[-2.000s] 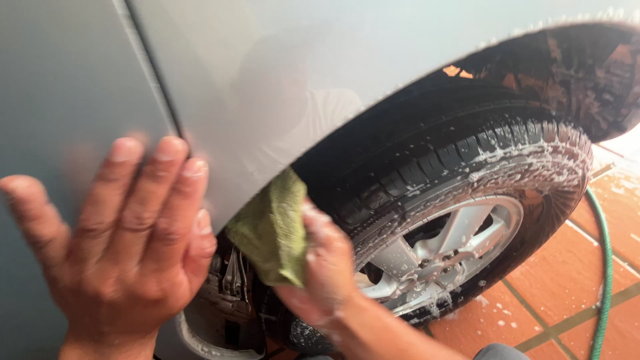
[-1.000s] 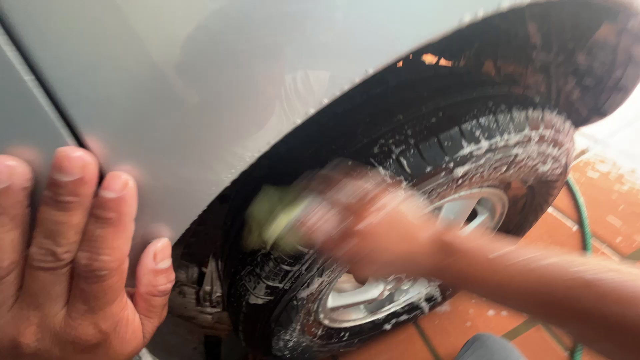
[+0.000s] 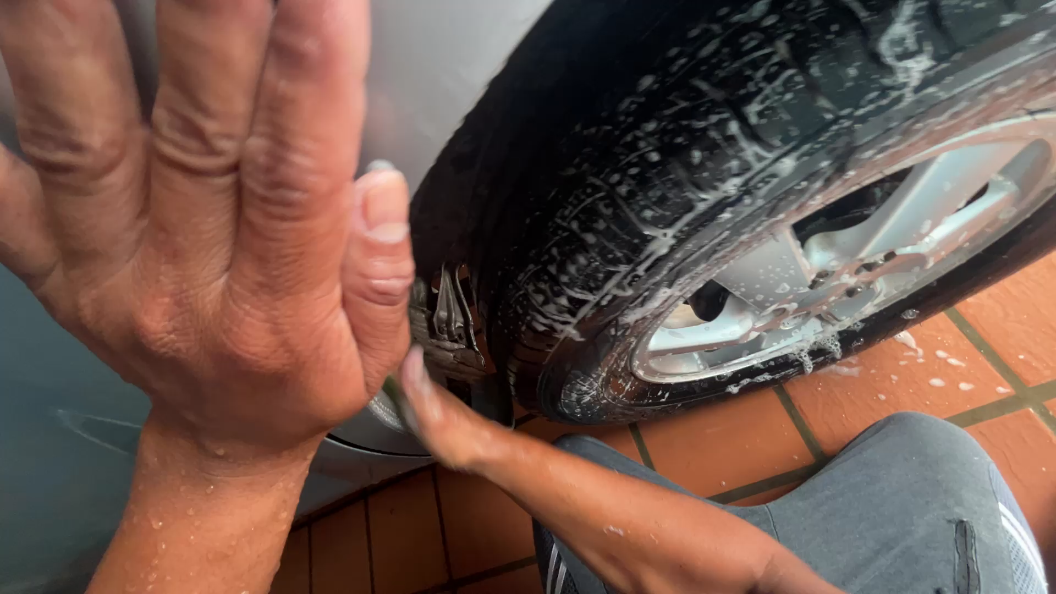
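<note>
My left hand (image 3: 223,247) is spread flat with its palm against the silver car body panel (image 3: 445,66), holding nothing. Low behind it, my right hand (image 3: 441,417) is at the lower edge of the bodywork, behind the wheel arch. Only a dark green sliver of the cloth (image 3: 391,391) shows beside its fingers; most of the cloth and the fingertips are hidden. To the right stands the tyre (image 3: 660,181), wet and streaked with soap foam. Its silver alloy rim (image 3: 767,272) carries suds and drops.
Orange floor tiles (image 3: 726,445) with foam spots lie under the wheel. My knees in grey trousers (image 3: 899,503) are at the lower right, close to the tyre. A metal bracket (image 3: 452,313) shows inside the wheel arch, between my left thumb and the tyre.
My right hand has moved from the tyre tread down to the lower body edge. My left hand stays spread on the panel. The view has come closer and lower.
</note>
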